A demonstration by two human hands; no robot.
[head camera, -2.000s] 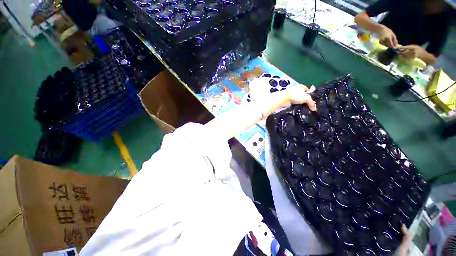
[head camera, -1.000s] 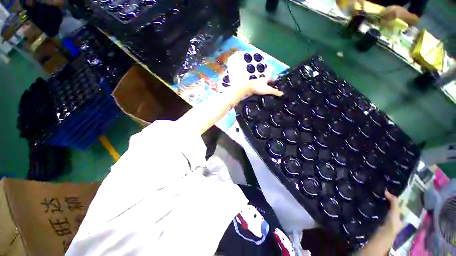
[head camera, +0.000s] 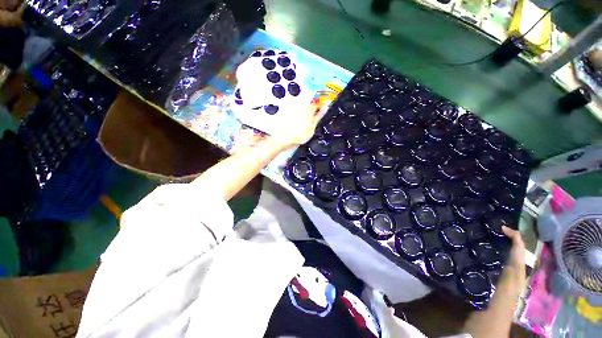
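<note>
A large black blister tray [head camera: 409, 178] with rows of round black parts lies across the bench in front of me, its near edge over a white sheet or cloth. My left hand [head camera: 302, 127] is at the tray's left edge; glare blurs its fingers. My right hand [head camera: 509, 270] holds the tray's right edge, with a fingertip showing on top and the other fingers hidden. White backing sheets [head camera: 254, 82] with black round pads lie on the bench left of the tray.
A film-wrapped tray stack [head camera: 152, 59] stands at upper left on the printed bench covering [head camera: 211, 119]. An open carton [head camera: 145, 142] is below the bench edge. A grey fan [head camera: 584, 247] stands at right, by a pink item. Another carton [head camera: 49, 304] is at lower left.
The tray has gone from steeply tilted to lying flatter, and its round parts show more clearly. Both hands remain at its edges. The view has shifted, showing more of the fan.
</note>
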